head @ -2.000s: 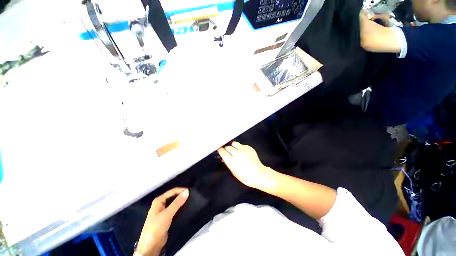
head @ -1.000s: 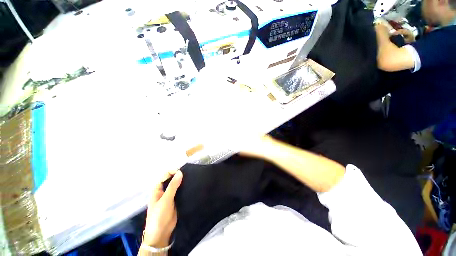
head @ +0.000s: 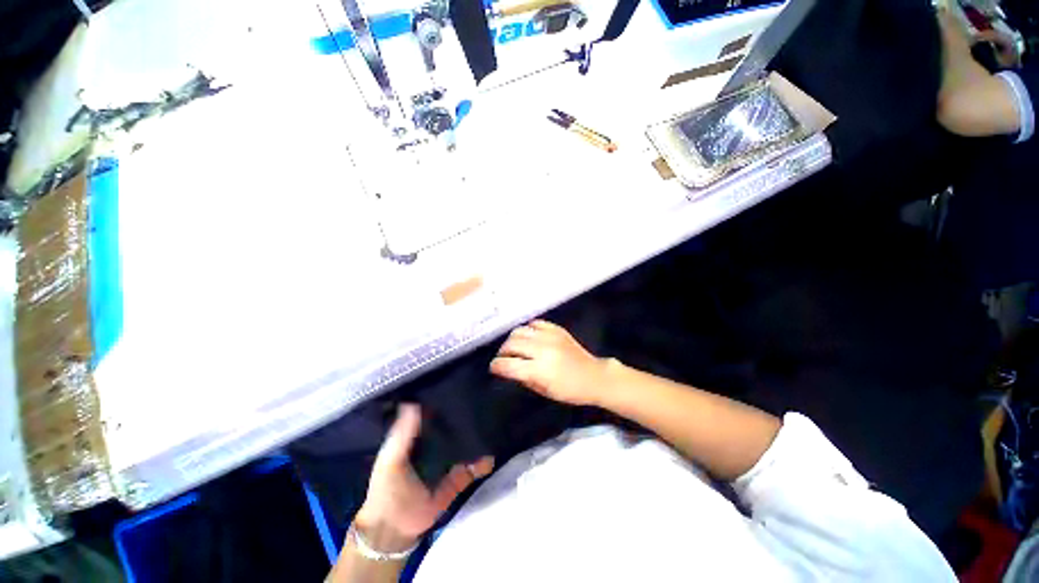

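Note:
The black cloth garment (head: 729, 308) lies over my lap, below the white table's front edge. My right hand (head: 549, 362) rests on the cloth close to that edge, its fingers bent; whether they pinch the cloth is unclear. My left hand (head: 424, 484) is at the cloth's left part, thumb and fingers spread apart, with nothing seen between them. The presser foot area (head: 431, 120) of the sewing machine has no cloth under it. Orange thread snips (head: 583, 130) with a dark tip lie on the table.
A dark slab (head: 735, 128) lies in a cardboard tray at the table's right corner. A tape measure strip (head: 422, 359) runs along the front edge. A blue crate (head: 228, 524) is below left. Another person's arm (head: 974, 97) is at upper right. Brown tape (head: 51, 342) covers the left edge.
The right hand has gone from over the table edge back down onto the cloth. The left hand has lowered and its fingers have opened. The raised cloth at the edge has dropped.

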